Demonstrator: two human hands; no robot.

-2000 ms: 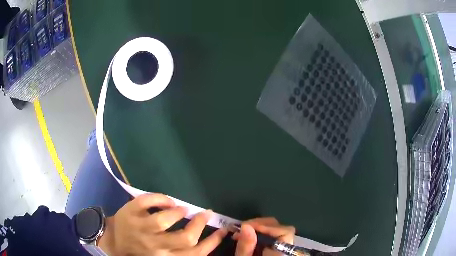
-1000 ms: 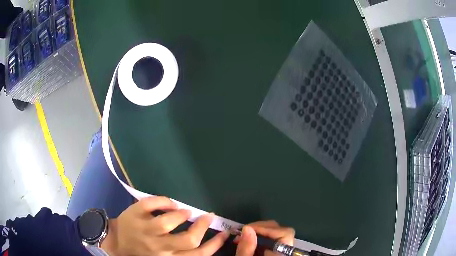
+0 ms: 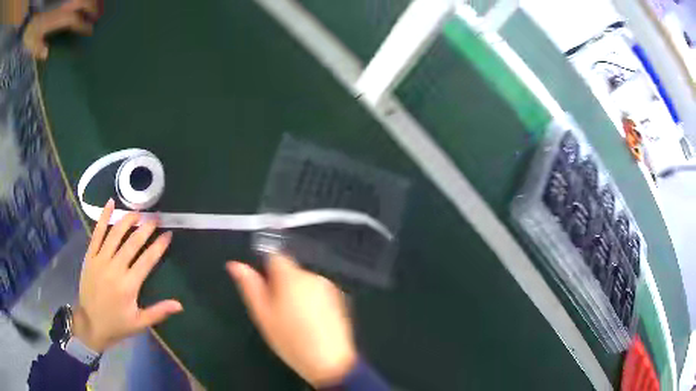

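Note:
The white tape roll [image 3: 140, 179] lies at the left of the green bench. Its unrolled strip [image 3: 217, 221] loops around the roll and runs right, its curled end over the translucent liner sheet [image 3: 336, 187] with blurred dark dots. My left hand [image 3: 122, 279] lies palm down, fingers spread, fingertips on the strip beside the roll. My right hand [image 3: 305, 321] is blurred, just below the sheet's left part, thumb apart from the other fingers. A small silvery patch shows at its fingertips; I cannot tell what it is. No pen can be made out.
Another person's hand [image 3: 65, 19] is at the top left corner. A pale metal rail [image 3: 458, 191] crosses diagonally. Beyond it are stacked clear trays [image 3: 588, 244] with dark parts and a red-orange object [image 3: 639, 370]. Blurred trays [image 3: 34, 214] stand past the bench's left edge.
The view has shifted and turned. My right hand has left the pen-on-strip position, and the pen is no longer visible. My left hand now lies flat near the roll. The strip now overlaps the sheet.

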